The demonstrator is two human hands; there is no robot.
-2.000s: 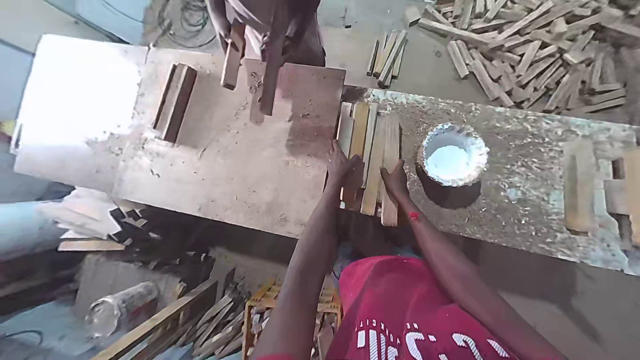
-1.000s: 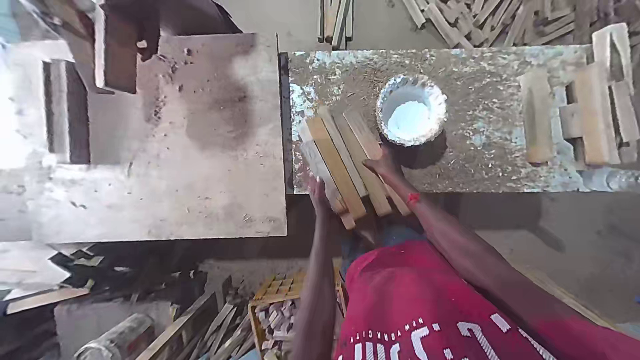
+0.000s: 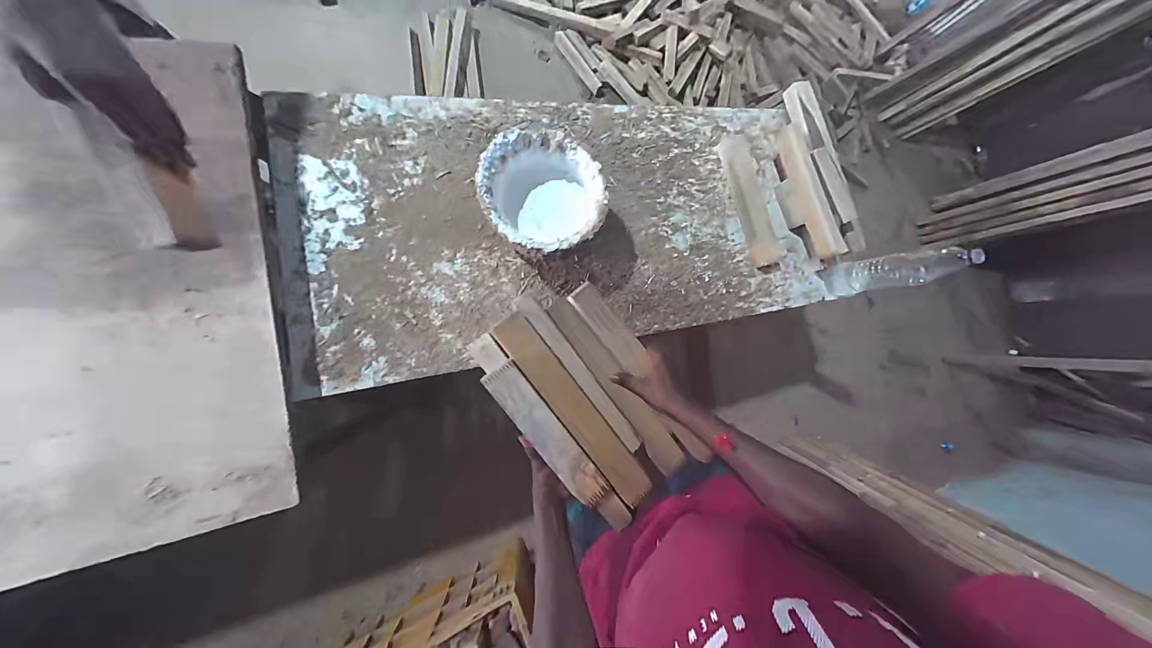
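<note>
Between my two hands is a row of several wooden strips [image 3: 576,400] lying side by side, some with finger-jointed ends. My left hand [image 3: 547,472] presses on the outer left side, its fingers partly hidden beneath the wood. On the right side my right hand [image 3: 652,382] grips the outermost strip, with a red band at the wrist. The far ends of the strips reach over the near edge of the worn workbench [image 3: 405,270]. Beyond them stands a white-crusted bucket [image 3: 543,189] with white material inside.
Wooden pieces [image 3: 805,189] and a clear plastic bottle [image 3: 900,270] lie at the bench's right end. At left, a co-worker's hand [image 3: 162,144] holds a wood block over a pale board [image 3: 135,360]. A yellow crate [image 3: 513,576] stands below; a wood pile [image 3: 684,54] lies behind.
The strips, lying on the bench two seconds ago between my hands, have come toward my body and now tilt over its near edge. The view has swung to the right.
</note>
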